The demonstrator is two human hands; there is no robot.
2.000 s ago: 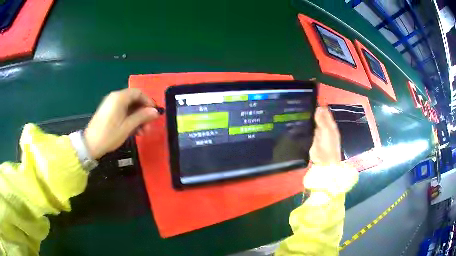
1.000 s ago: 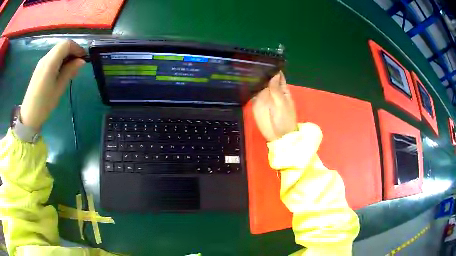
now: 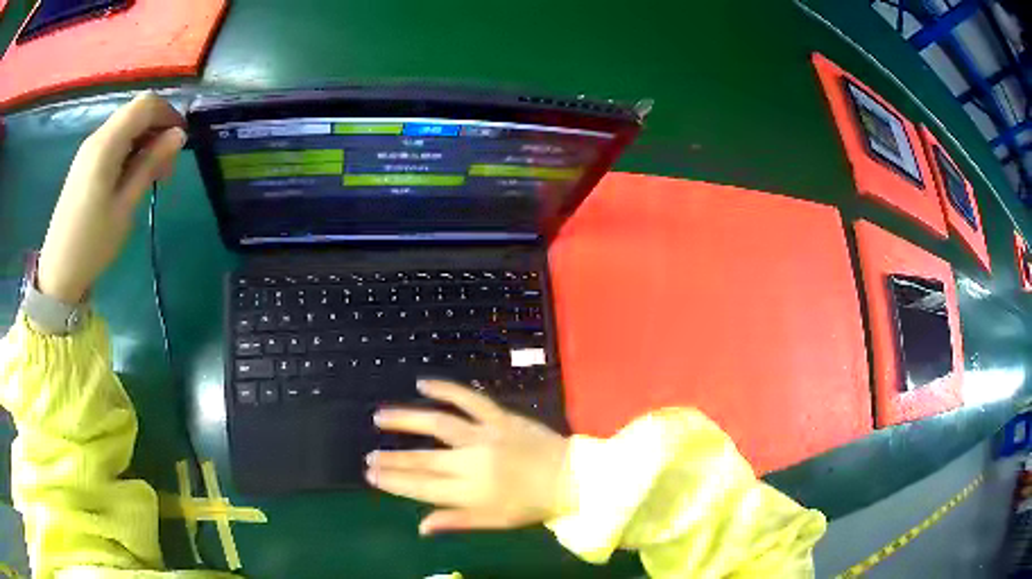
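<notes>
The tablet (image 3: 396, 181) stands tilted behind the black keyboard (image 3: 385, 328), its lower edge at the keyboard's rear. Its screen shows a dark menu with green cells. My left hand (image 3: 108, 192) is at the tablet's upper left edge, fingertips pinched together on a small plug mostly hidden by the fingers. A thin black cable (image 3: 164, 305) runs up to this hand. My right hand (image 3: 475, 458) is open, palm down with fingers spread, over the touchpad (image 3: 390, 421) and the keyboard's lower right part. It holds nothing.
An orange-red foam pad (image 3: 702, 317) lies right of the keyboard. Further pads with tablets lie at the right (image 3: 922, 334), far right (image 3: 883, 130) and upper left (image 3: 125, 45). Yellow tape (image 3: 209, 509) crosses the cable on the green bench (image 3: 475, 45).
The tablet has moved left from over the foam pad to the keyboard. My right hand has let go of its right edge and moved down over the touchpad. My left hand moved left with the tablet.
</notes>
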